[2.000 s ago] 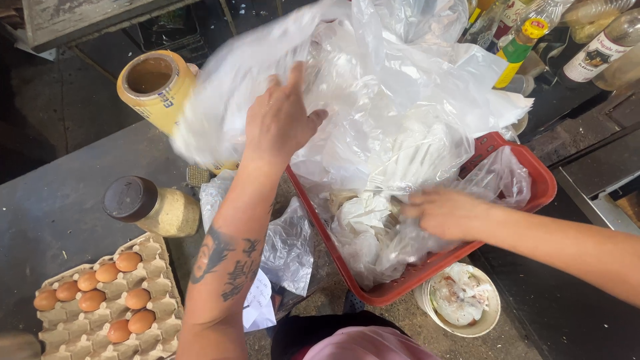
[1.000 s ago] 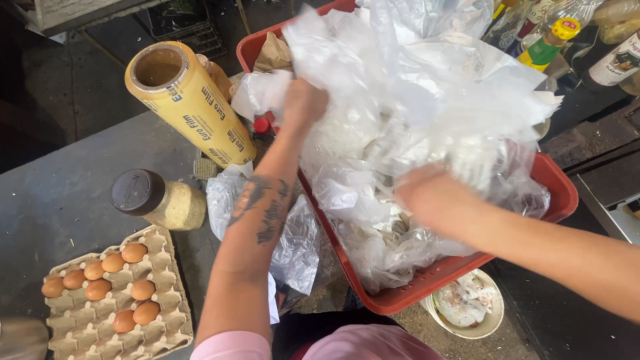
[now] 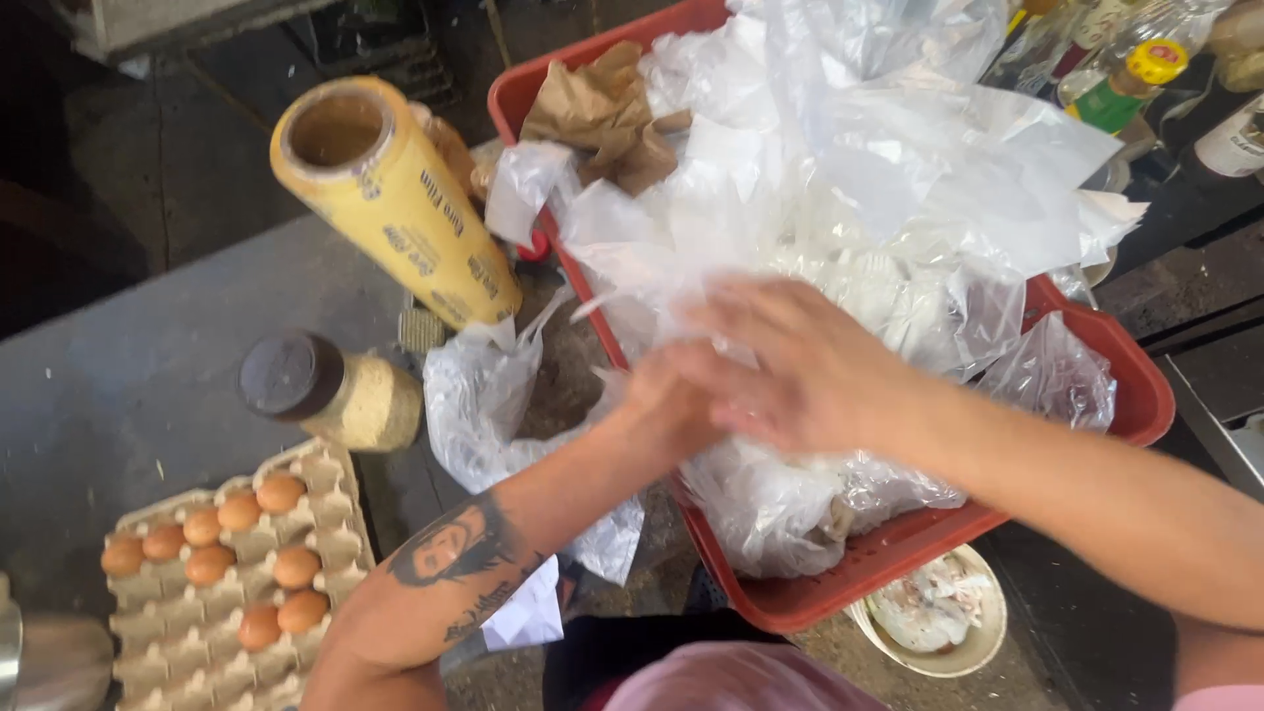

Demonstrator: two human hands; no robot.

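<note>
A red plastic crate (image 3: 1141, 395) is heaped with crumpled clear and white plastic bags (image 3: 889, 178). Crumpled brown paper (image 3: 592, 109) lies at its far left corner. Over the crate's near left side my left hand (image 3: 681, 395) and my right hand (image 3: 790, 365) meet, the right partly over the left. Both are blurred by motion, and whether either has hold of any plastic cannot be told. White plastic lies just beneath and beyond them. More thin plastic bags (image 3: 484, 405) hang outside the crate's left edge.
Left of the crate stand a yellow roll of cling film (image 3: 405, 207), a dark-lidded jar of pale granules (image 3: 365, 400) and a cardboard egg tray (image 3: 197, 632) with several brown eggs. Bottles (image 3: 1136, 89) stand at the upper right. A pale bucket (image 3: 987, 632) holding waste is below the crate.
My hands were apart over the plastic and have come together near the crate's left side. The plastic at the far left has shifted, and more of the brown paper shows.
</note>
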